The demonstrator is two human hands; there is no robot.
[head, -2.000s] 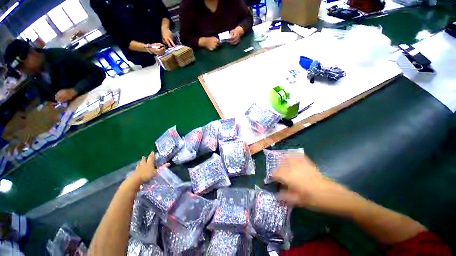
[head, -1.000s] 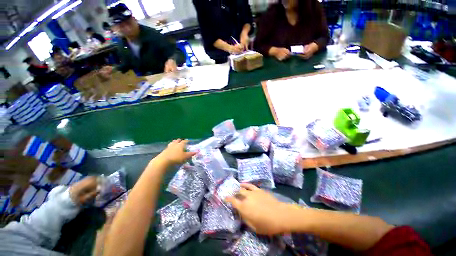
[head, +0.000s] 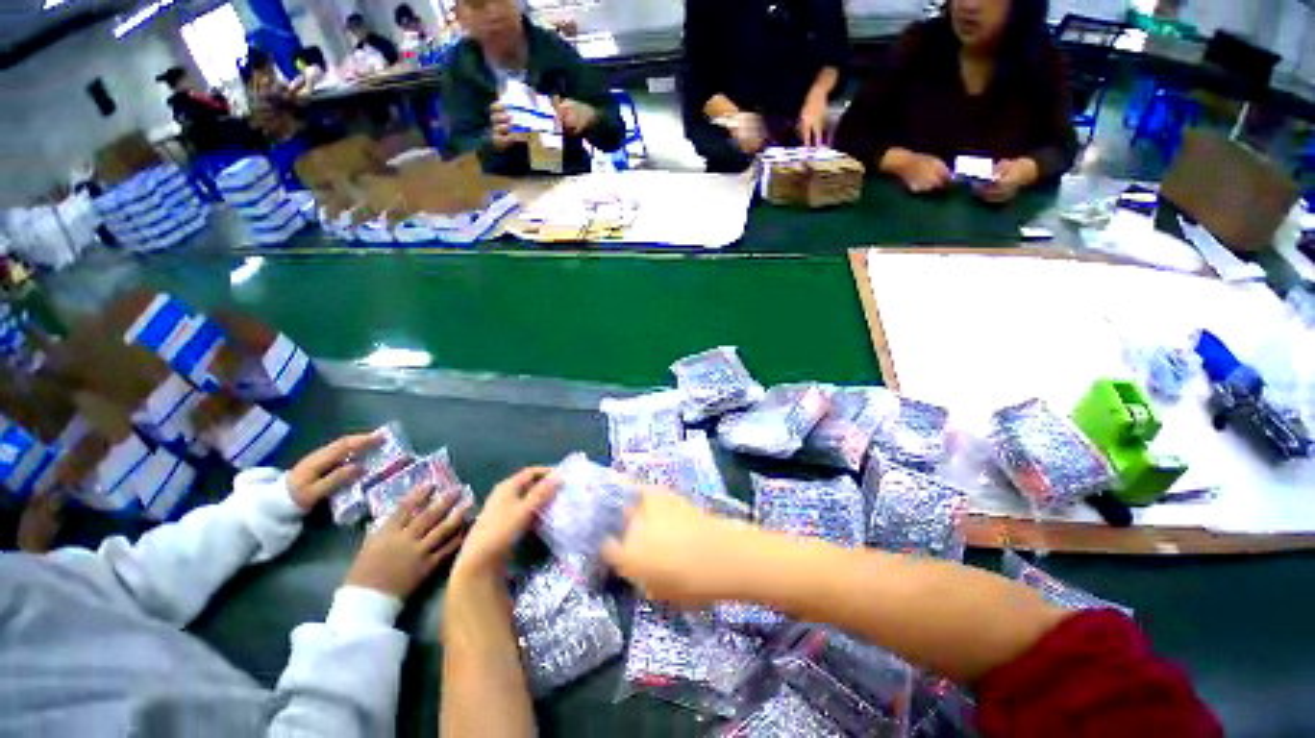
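Observation:
Several silvery bubble-wrapped products [head: 811, 508] lie spread on the dark green bench in front of me, some overlapping. My left hand [head: 505, 522] holds the left side of one bubble-wrapped product [head: 583, 508] above the pile's left part. My right hand [head: 646, 545] is at the right side of the same product; its fingers are partly hidden and blurred. One more wrapped product [head: 560, 629] lies just below my hands.
A neighbour's hands [head: 411, 536] rest on two wrapped products at left. Open blue-and-white cartons [head: 180, 397] stand beyond. A lime green tape dispenser [head: 1128, 441] and blue-ended cable bundle [head: 1252, 397] lie on the brown-edged white sheet [head: 1010, 332]. People work opposite.
The view has swung left. My hands have come together at one wrapped product. The neighbour's second hand now shows, and the person opposite at left has raised a carton.

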